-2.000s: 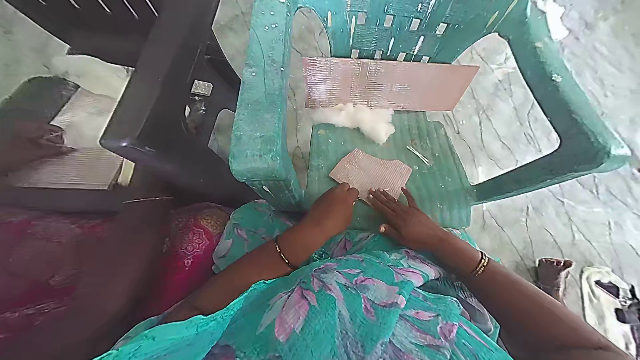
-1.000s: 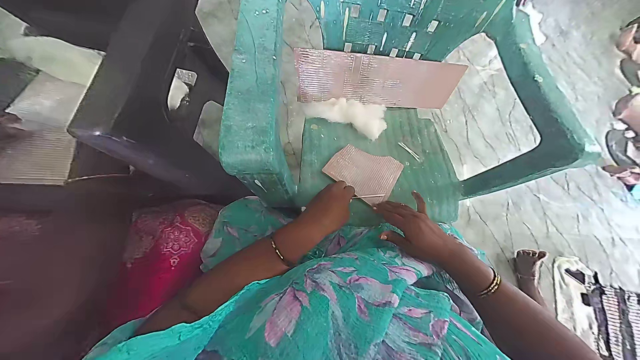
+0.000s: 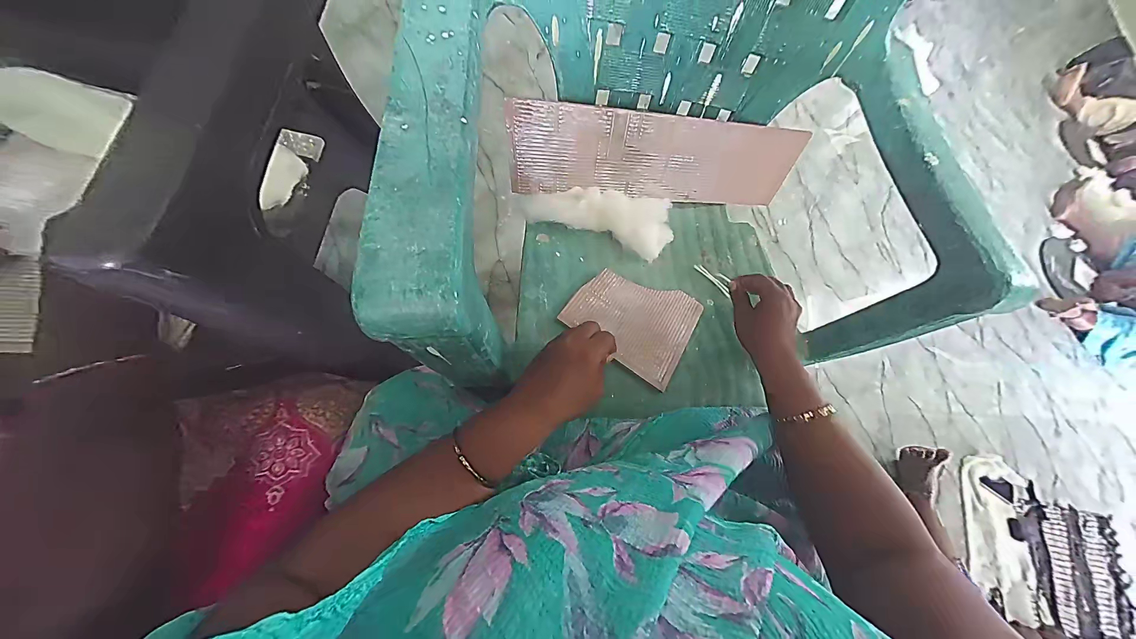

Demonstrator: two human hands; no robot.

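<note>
A piece of ridged, pinkish cardboard (image 3: 639, 328) lies on the seat of a green plastic chair (image 3: 577, 257). My left hand (image 3: 577, 359) has its fingers closed at the cardboard's lower left edge; whether it pinches the edge or something small there is hidden. My right hand (image 3: 765, 312) is to the right of the cardboard, its fingertips on thin white sticks (image 3: 713, 278) on the seat. A clump of white cotton (image 3: 621, 216) sits behind the cardboard. Beyond it a long pinkish ridged sheet (image 3: 657, 155) leans against the chair's back.
The chair's armrests, left (image 3: 422, 177) and right (image 3: 954, 177), flank the seat. A dark plastic chair (image 3: 204, 177) stands at the left, with a person in red clothing (image 3: 257, 497) near it. A foot (image 3: 923, 466) and striped cloth (image 3: 1078, 550) are at the lower right.
My right hand has left the cardboard's near edge and moved right and away from me to the thin white sticks. My left hand stays near the cardboard's edge.
</note>
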